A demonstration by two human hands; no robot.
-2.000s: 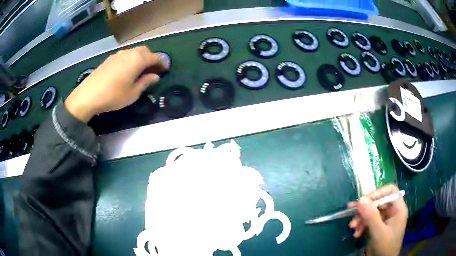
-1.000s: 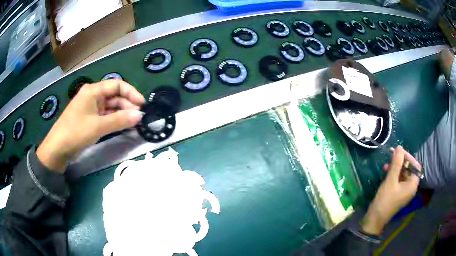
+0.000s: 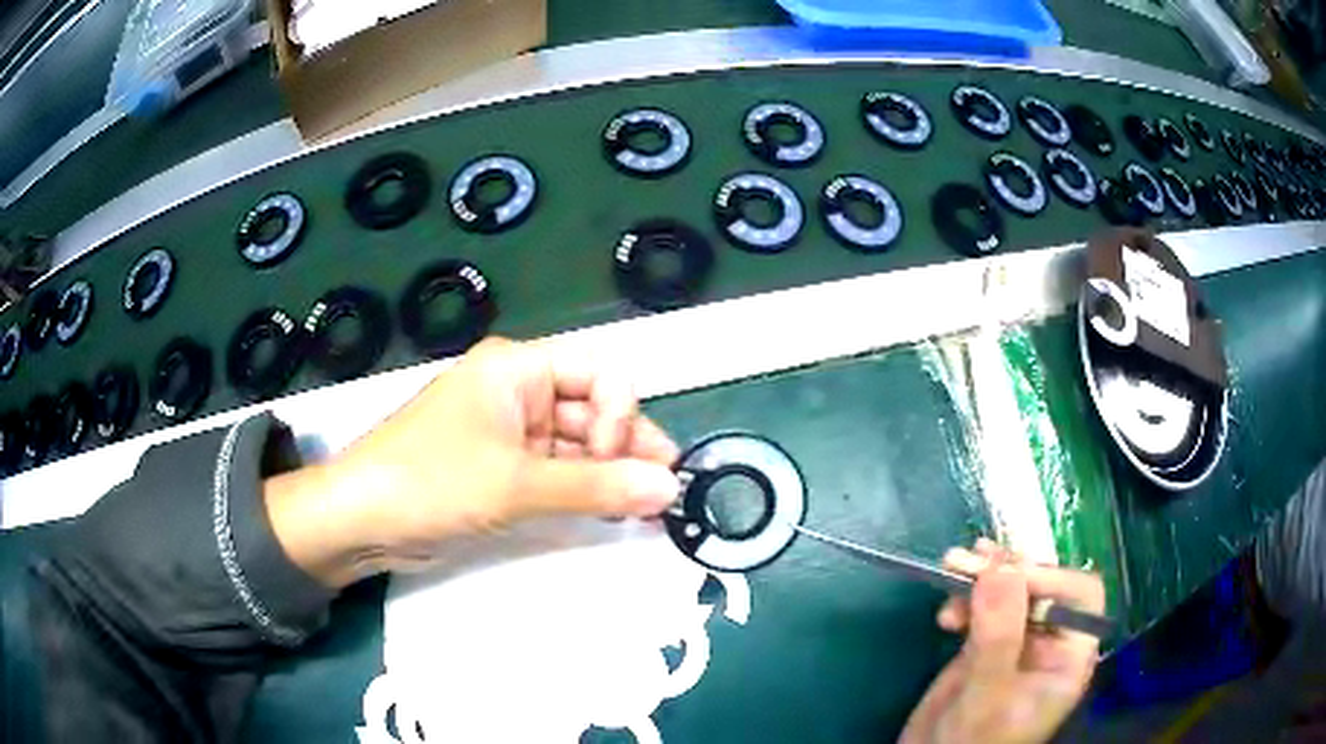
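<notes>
My left hand (image 3: 487, 458) holds a black ring part (image 3: 737, 502) by its left edge, above the green work surface. A pale C band shows on the ring's face. My right hand (image 3: 1018, 632) holds slim tweezers (image 3: 887, 558), their tips touching or almost touching the ring's right rim. A large overexposed pile of white C-shaped inserts (image 3: 524, 640) lies below my left hand, partly hidden by it.
Fitted rings (image 3: 861, 212) and plain black rings (image 3: 663, 265) lie in rows on the green belt behind a pale rail (image 3: 858, 317). A metal bowl (image 3: 1156, 462) with a dark brown block (image 3: 1200, 342) and clear film (image 3: 1025, 436) lie right. A cardboard box (image 3: 415, 66) and blue tray (image 3: 931, 22) stand beyond.
My left hand has taken a ring from the belt and brought it right, over the work surface. My right hand has moved from beside the bowl to the ring, which now shows a pale band.
</notes>
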